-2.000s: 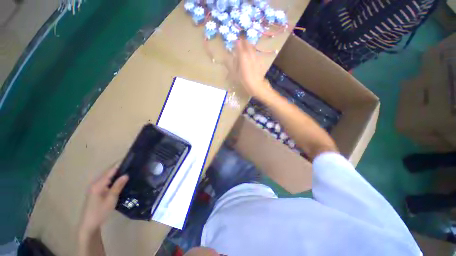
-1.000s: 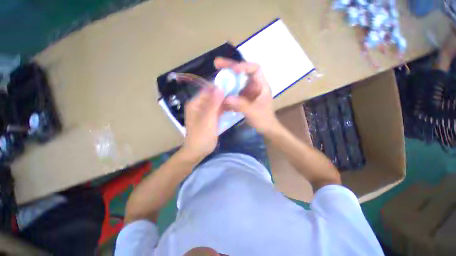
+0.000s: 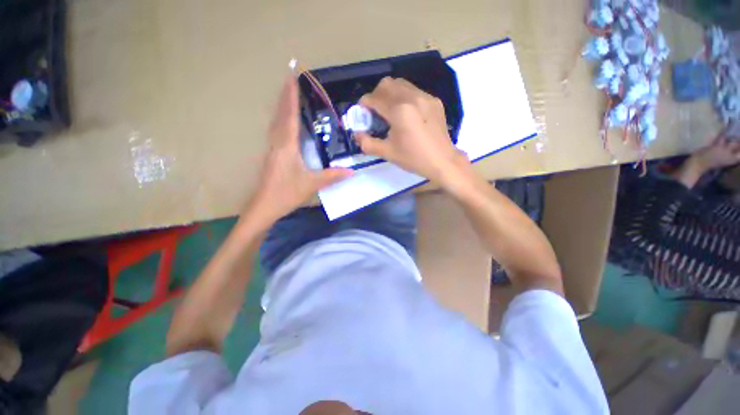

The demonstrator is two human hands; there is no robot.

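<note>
A black plastic housing [image 3: 442, 77] lies open on the white work pad [image 3: 495, 105], whose long edges are dark blue. My right hand [image 3: 410, 126] is over the housing, its fingers on a small silver-white motor [image 3: 357, 118] inside. Thin red and orange motor lead wires [image 3: 319, 85] run from the motor over the housing's left end to a tiny white connector [image 3: 293, 63]. My left hand [image 3: 288, 166] is at the housing's left end, thumb and fingers spread around its corner. My right hand partly hides the housing's inside.
A motor pile [image 3: 629, 69] with reddish wires lies on the tan bench [image 3: 187, 97] at the right, near a small blue box [image 3: 691, 81]. Another black housing [image 3: 57, 73] is at the far left. An open carton [image 3: 580, 235] stands below the bench. People sit at both sides.
The motor, held in both hands above the housing, is now down inside it under my right hand. My left hand has moved to the housing's left end. The view has turned.
</note>
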